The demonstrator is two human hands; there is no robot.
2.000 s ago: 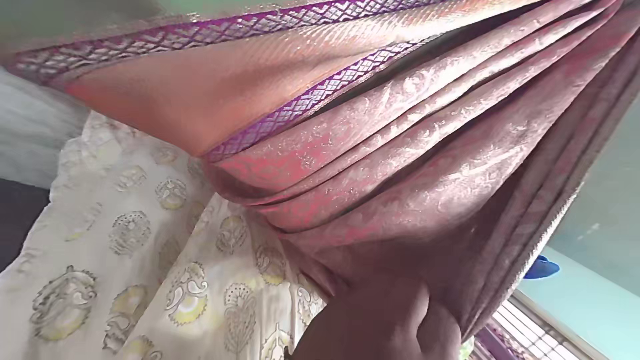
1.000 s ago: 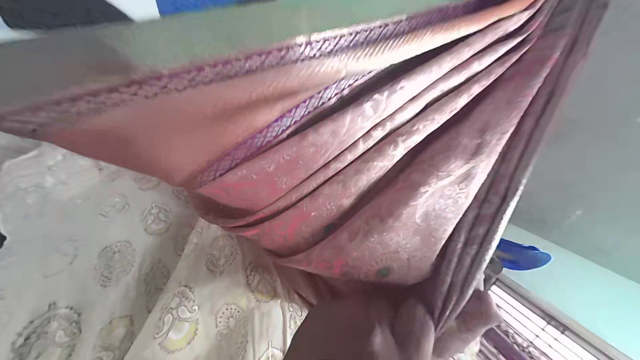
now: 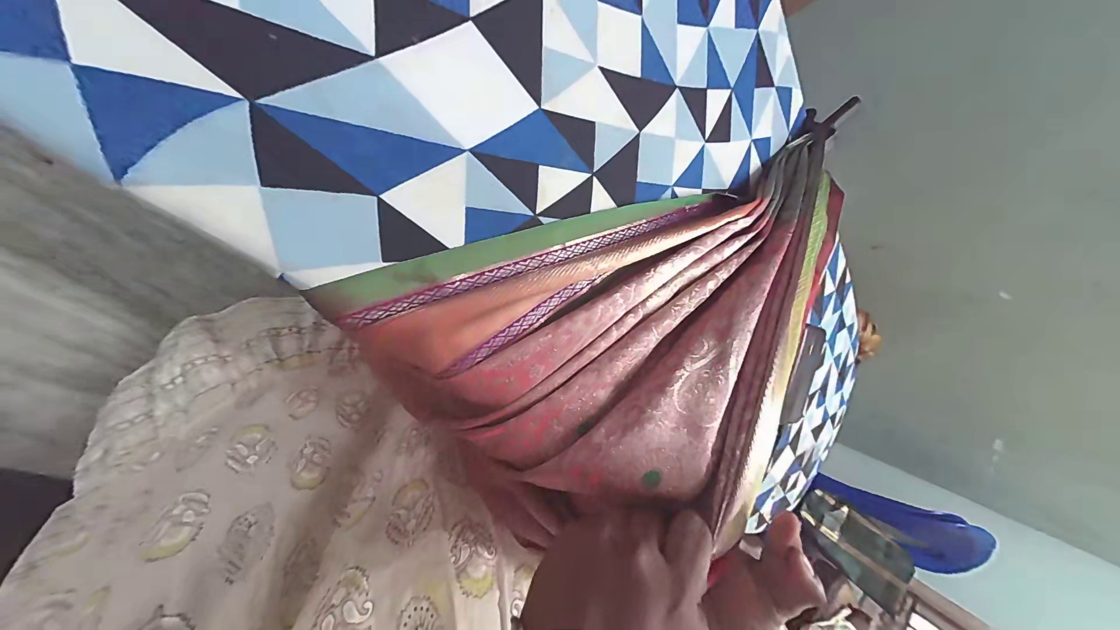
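Observation:
A pink, patterned sari-like cloth (image 3: pixel 612 376) with a green, purple and orange border hangs in tight pleats. Its far end is bunched at a dark hook or rod (image 3: pixel 821 127) at the upper right. From there the pleats fan out towards me. At the bottom centre, my left hand (image 3: pixel 621 569) is closed around the near part of the cloth. Just to the right, my right hand (image 3: pixel 770 573) is at the lower end of the pleats, its fingers bent against the cloth's edge. The palms and some fingertips are hidden.
Cream printed fabric (image 3: pixel 245 490) covers the lower left. Behind the cloth is a surface with blue, black and white geometric shapes (image 3: pixel 472 87). A grey-green wall (image 3: pixel 980 262) stands at the right. A blue object (image 3: pixel 936 534) lies near a dark item (image 3: pixel 862 547) beside my right hand.
The view has shifted and widened, so the bunched far end and the geometric surface now show. My left hand stays closed on the cloth; more of my right hand is visible.

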